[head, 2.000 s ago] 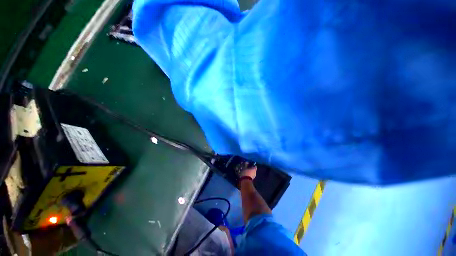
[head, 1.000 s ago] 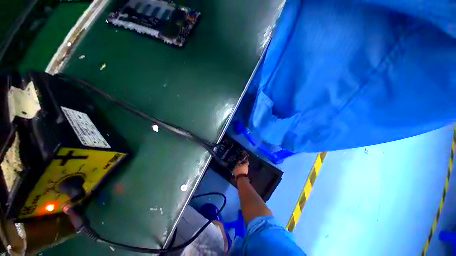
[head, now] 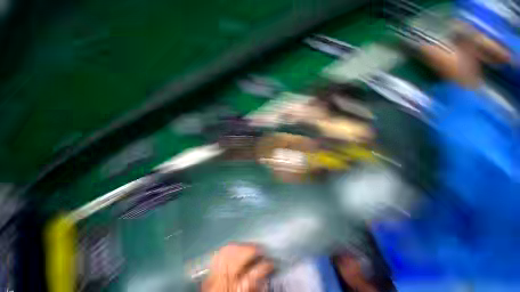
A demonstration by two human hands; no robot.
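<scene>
The view is heavily blurred. My left hand shows at the bottom centre, cut off by the lower edge; its grip cannot be made out. A second, darker reddish hand shape, which looks like my right hand, is at the bottom right of centre beside a dark form; what it holds is unclear. A dark, flat thing with pale streaks, possibly a circuit board, lies on the green bench near the white rail.
The white rail and green conveyor run across the back. A smeared brown cylinder and yellow station front are at centre. A yellow upright edge is at left. Another person's hands and blue sleeve are at upper right.
The camera has swung away from the floor and dark box towards the bench and conveyor. The station now appears near the centre, and hands show at the bottom edge.
</scene>
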